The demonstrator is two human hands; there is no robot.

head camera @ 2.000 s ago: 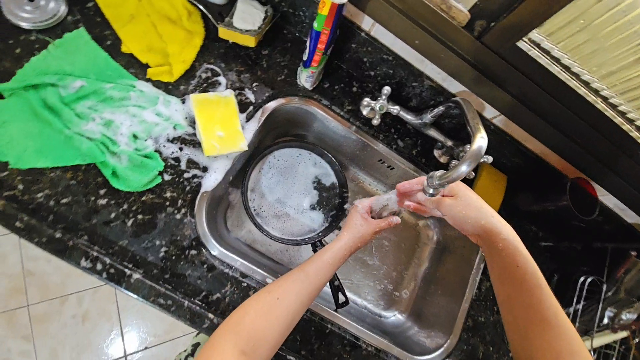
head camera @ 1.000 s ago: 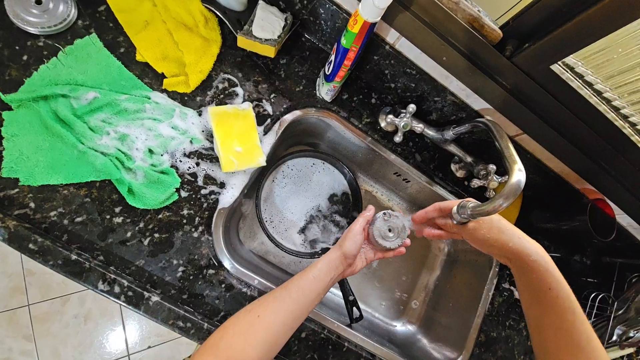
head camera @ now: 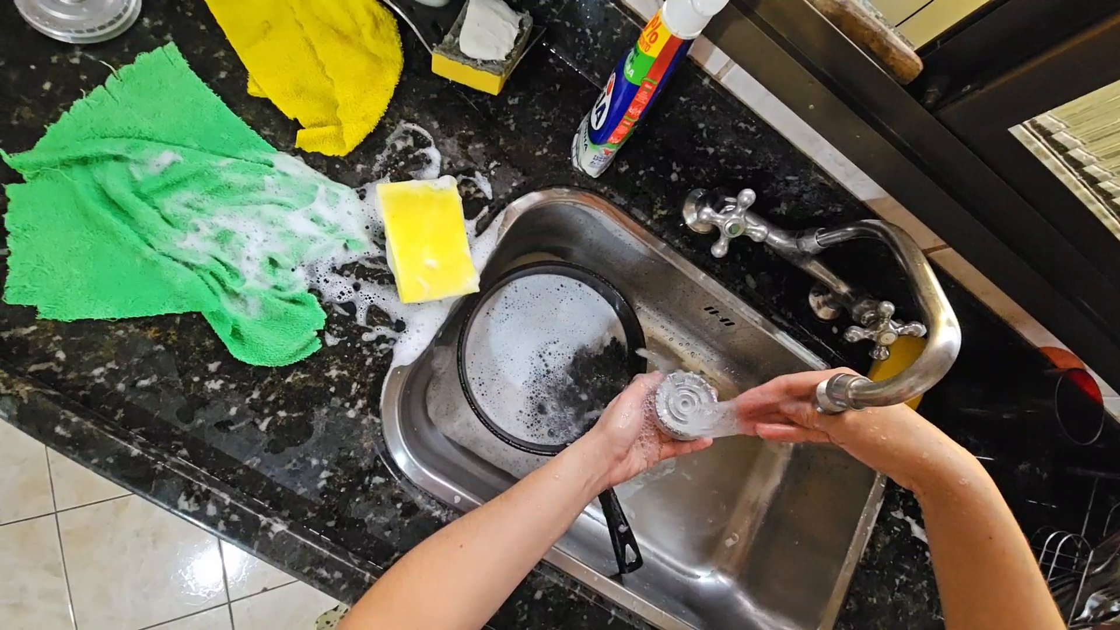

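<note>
My left hand (head camera: 636, 430) holds a small round clear piece with concentric rings (head camera: 685, 404) over the steel sink (head camera: 787, 516); whether it is glass or plastic I cannot tell. Water runs across it. My right hand (head camera: 801, 411) is beside the faucet spout (head camera: 927, 350), palm toward the stream, fingers extended and holding nothing. Below and left of my left hand, a black frying pan (head camera: 464, 350) with soapy water lies in the sink, its handle pointing toward the front edge.
A yellow sponge (head camera: 429, 241) lies in foam at the sink's corner. Left of it is a soapy green cloth (head camera: 131, 219). A yellow cloth (head camera: 324, 61), another sponge (head camera: 468, 72) and a spray can (head camera: 634, 87) stand or lie behind. A wire rack (head camera: 1067, 560) is at right.
Both hands were close together at the spout two seconds ago; they are now farther apart. The round piece shows its ringed face, and water now streams across it.
</note>
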